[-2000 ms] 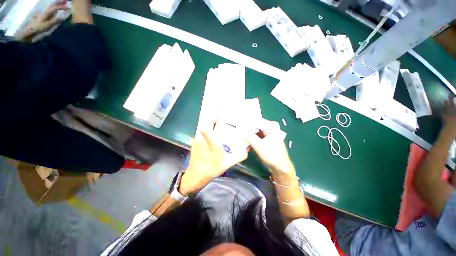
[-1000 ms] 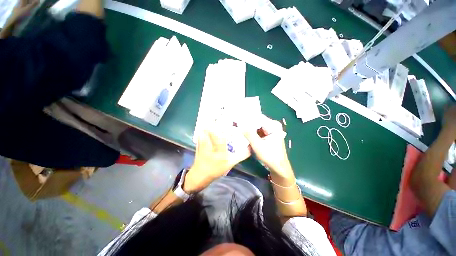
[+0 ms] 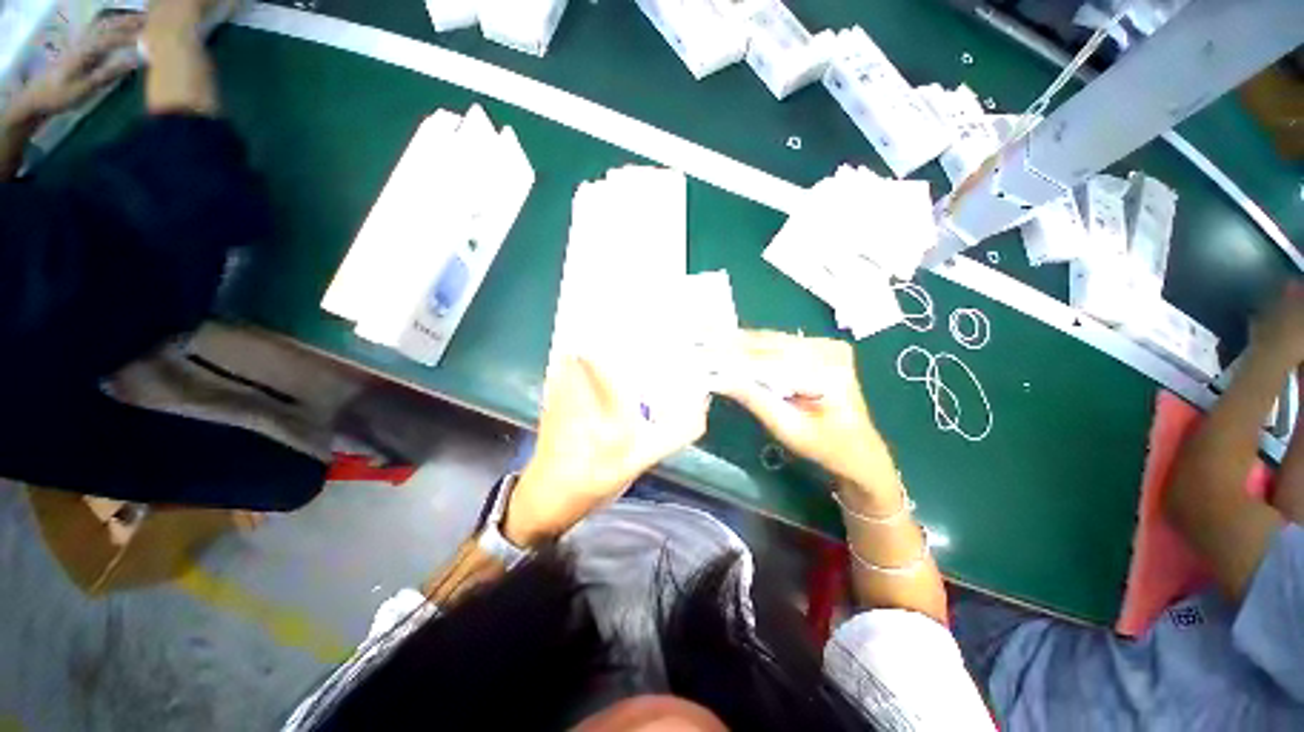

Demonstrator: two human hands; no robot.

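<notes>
My left hand [image 3: 598, 436] is closed around a white folding carton [image 3: 648, 383] with a small blue-purple print, low over the stack of flat white carton blanks [image 3: 626, 236]. My right hand [image 3: 804, 401] is at the carton's right end, its fingers bent and close together; overexposure hides whether they grip it. A small white card [image 3: 711, 303] lies beside the blanks, just above the hands. Erected cartons [image 3: 446, 236] with a blue oval print stand in a row to the left. Folded white papers [image 3: 858, 243] lie in a loose pile near the post.
Rubber bands [image 3: 955, 393] lie right of the hands on the green surface [image 3: 1044, 472]. A slanting grey post [image 3: 1087, 136] rises at right. White boxes [image 3: 887, 103] line the far belt. A person in dark sleeves [image 3: 129, 258] is at left, another person's arm [image 3: 1230, 458] at right.
My right hand has moved slightly right and its fingers have changed pose at the carton's end. My left hand stays around the carton. The left co-worker's arm has shifted.
</notes>
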